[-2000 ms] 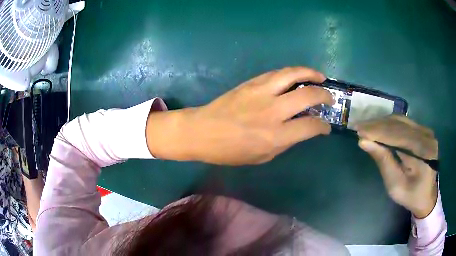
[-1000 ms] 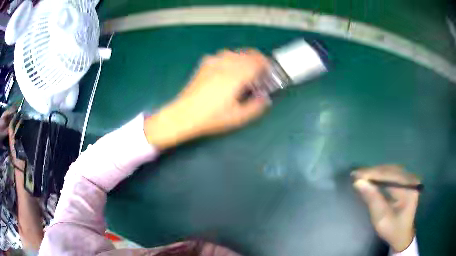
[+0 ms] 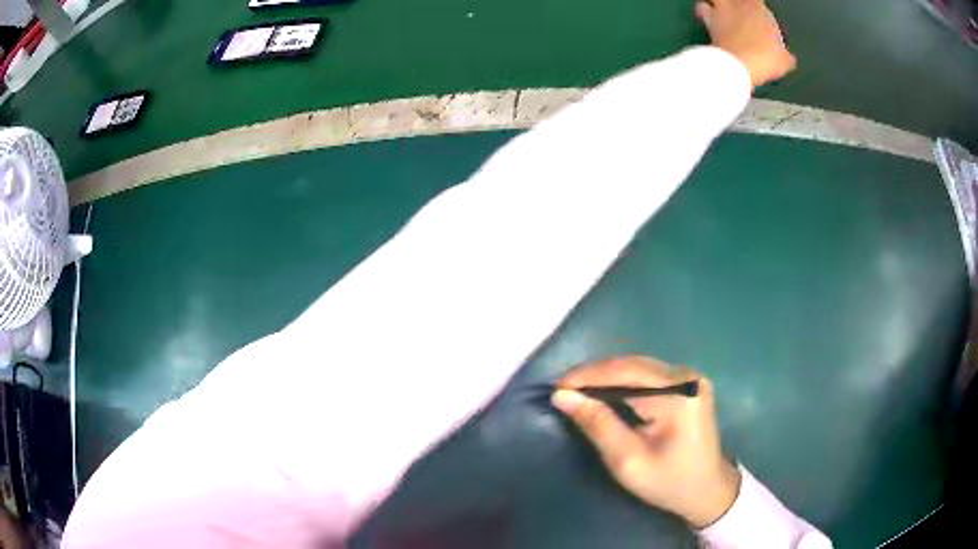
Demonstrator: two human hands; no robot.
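Note:
My right hand (image 3: 654,445) is low right of centre over the green table and holds dark tweezers (image 3: 643,390) between thumb and fingers. The tweezer tips point left and are blurred. My left arm reaches diagonally across the table to the top edge. My left hand (image 3: 751,41) is beyond the pale strip, partly cut off by the upper edge of the picture. Its fingertips are hard to make out, and I cannot tell whether it holds anything. No phone shows in or under either hand.
Dark phone units (image 3: 268,41) lie beyond the pale strip (image 3: 429,116) at upper left, a smaller-looking one (image 3: 115,114) further left, and part of another at the top edge. A white fan (image 3: 30,231) stands at the left edge. A pale object (image 3: 958,193) is at the right edge.
My left hand has moved from above the table's middle to the far side past the strip. The phone it held is out of sight. The view has shifted; my right hand still holds the tweezers.

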